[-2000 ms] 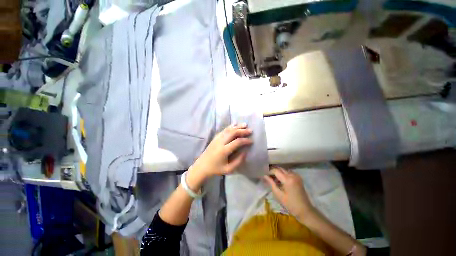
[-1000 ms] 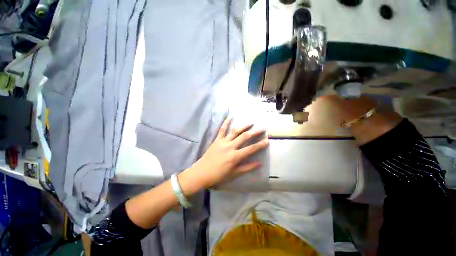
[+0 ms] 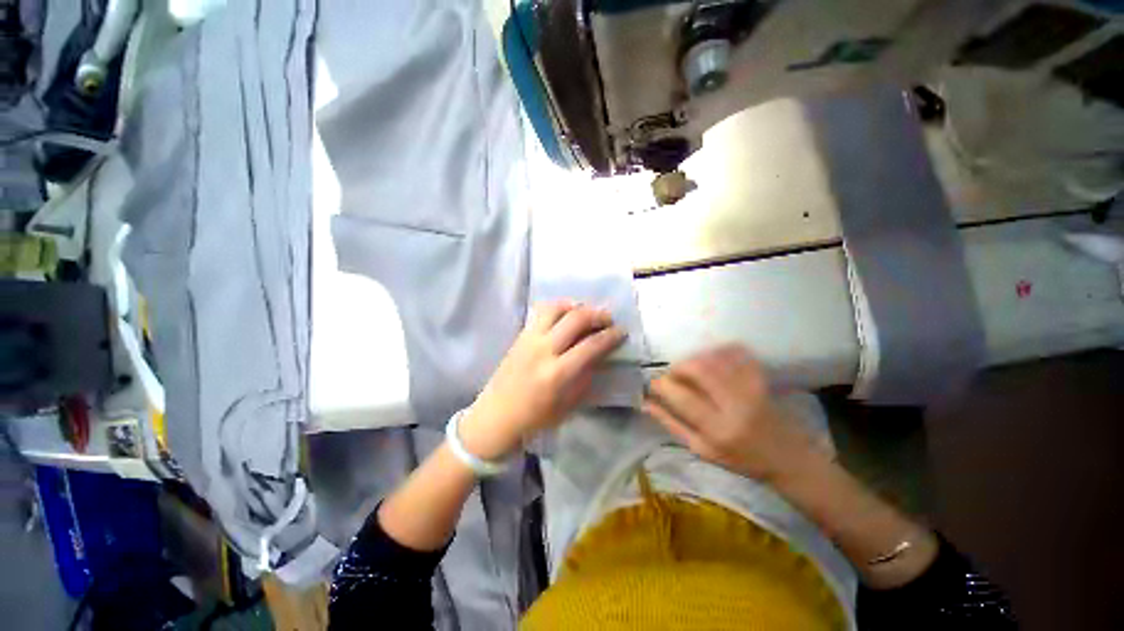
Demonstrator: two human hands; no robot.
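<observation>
My left hand lies with bent fingers on a small light-grey cloth piece at the table's front edge, below the needle area. My right hand is blurred, with its fingertips at the piece's right edge; whether they pinch it cannot be told. A large grey garment panel lies flat beside the piece on the left. The sewing machine's presser foot area is in bright glare, so the needle cannot be made out.
A stack of wide grey strips lies across the machine bed at the right and hangs over the front edge. Long grey sewn panels lie at the left. A thread spool is at the upper left. Cloth hangs over my lap.
My right hand has come from under the machine head to the small piece's right edge. My left fingers, spread a second ago, are now bent. The view has shifted, showing the strip stack again.
</observation>
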